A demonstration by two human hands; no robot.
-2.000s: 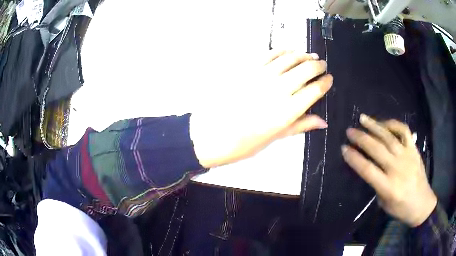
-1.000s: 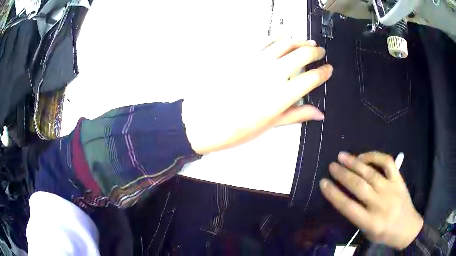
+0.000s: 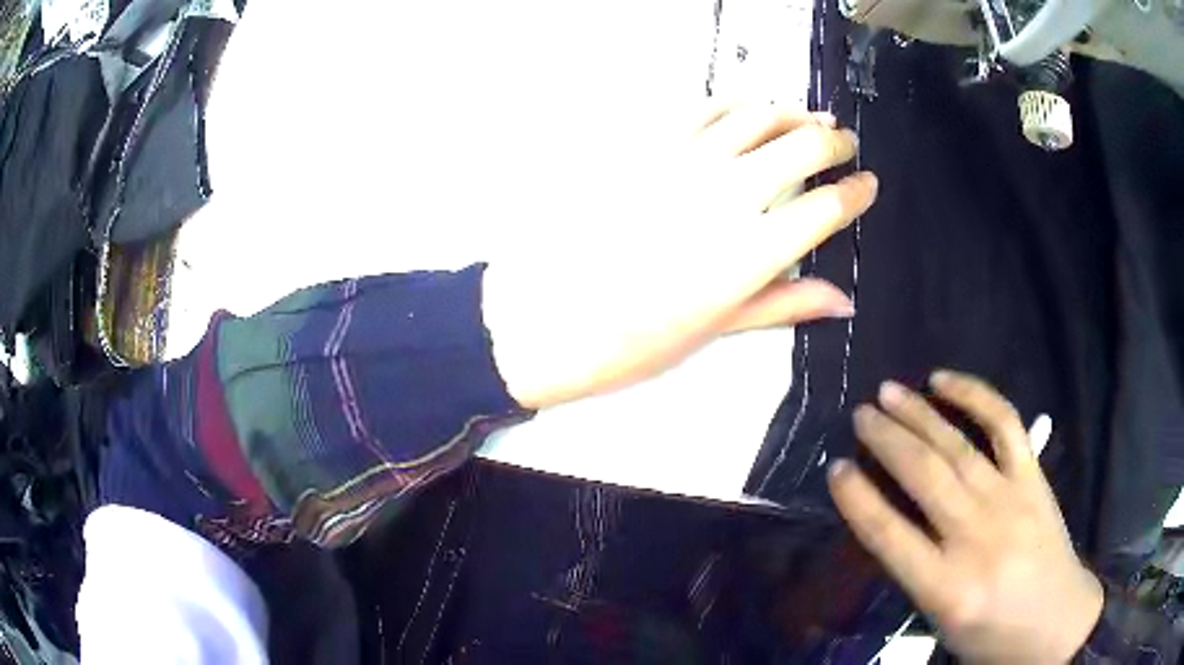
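Observation:
A black denim garment (image 3: 976, 247) lies under the machine head, with pale stitch rows along its left edge (image 3: 853, 260). My left hand (image 3: 766, 214) lies on that edge, palm down, fingers apart and gripping nothing. My right hand (image 3: 974, 520) rests on the cloth at lower right, fingers bent. A thin pointed tool runs under the right palm; its white end (image 3: 1040, 433) shows beside the hand and its thin spike shows faintly below. The presser foot (image 3: 862, 68) is at the stitched edge, partly dark and unclear.
The sewing machine head (image 3: 1117, 39) with a cream ribbed knob (image 3: 1045, 120) is at top right. The white table (image 3: 623, 448) is overexposed and has a brown front edge. Dark work pieces (image 3: 149, 143) hang at the left. More stitched black cloth (image 3: 571, 559) lies below the table edge.
The garment has moved up towards the machine; its stitched pocket no longer shows. My right hand has moved down and slightly left from the first frame. My left hand has stayed nearly in place.

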